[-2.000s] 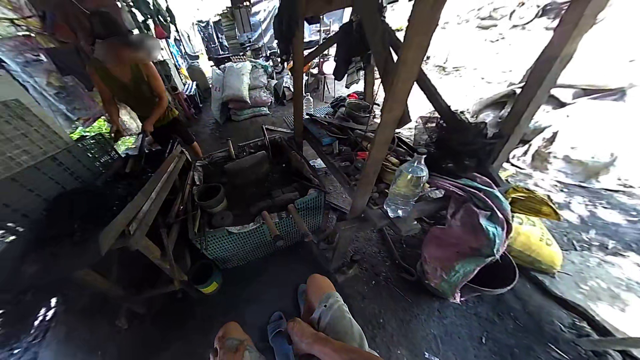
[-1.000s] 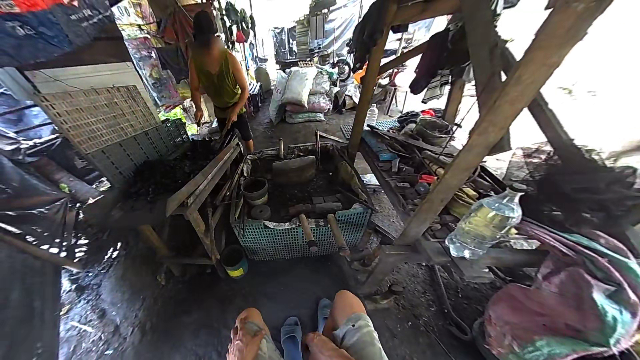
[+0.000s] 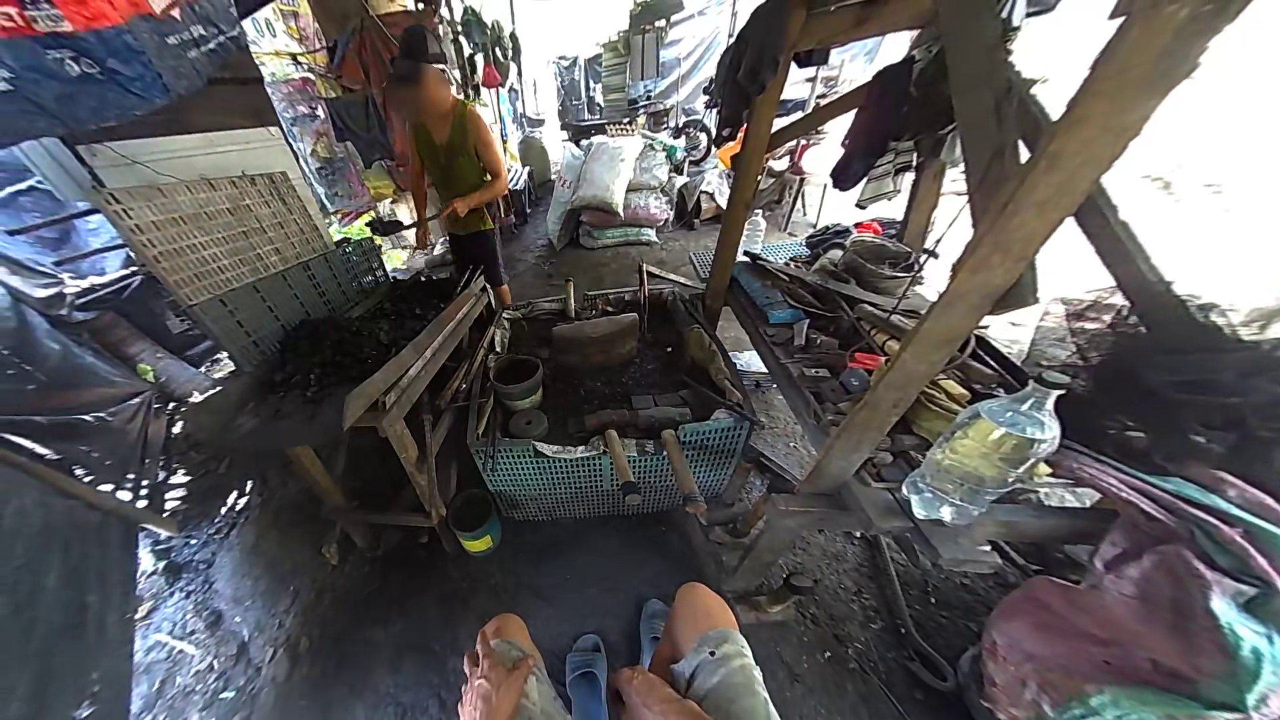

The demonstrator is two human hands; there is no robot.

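My left hand (image 3: 492,685) rests on my left knee at the bottom of the view, fingers apart, holding nothing I can see. My right hand (image 3: 655,694) is low between my knees, near a blue slide sandal (image 3: 586,672); its fingers are partly hidden. Before my feet stands a dark trough faced with a green plastic crate panel (image 3: 560,485). Two wooden tool handles, one (image 3: 621,467) left of the other (image 3: 683,471), lean over its front edge. Inside are a small bucket (image 3: 517,380), a round dark block (image 3: 528,424) and a curved metal plate (image 3: 595,342).
A person (image 3: 455,170) stands behind the trough's left side, holding a long-handled tool. A wooden bench frame (image 3: 410,370) and a dark heap (image 3: 350,345) lie left. A slanted wooden post (image 3: 1000,250), a large water bottle (image 3: 985,455) and a sack (image 3: 1080,640) are on the right. Filled sacks (image 3: 608,175) stand behind.
The view has swung left and levelled. The other person stands more upright than two seconds ago. My hands stay at my legs.
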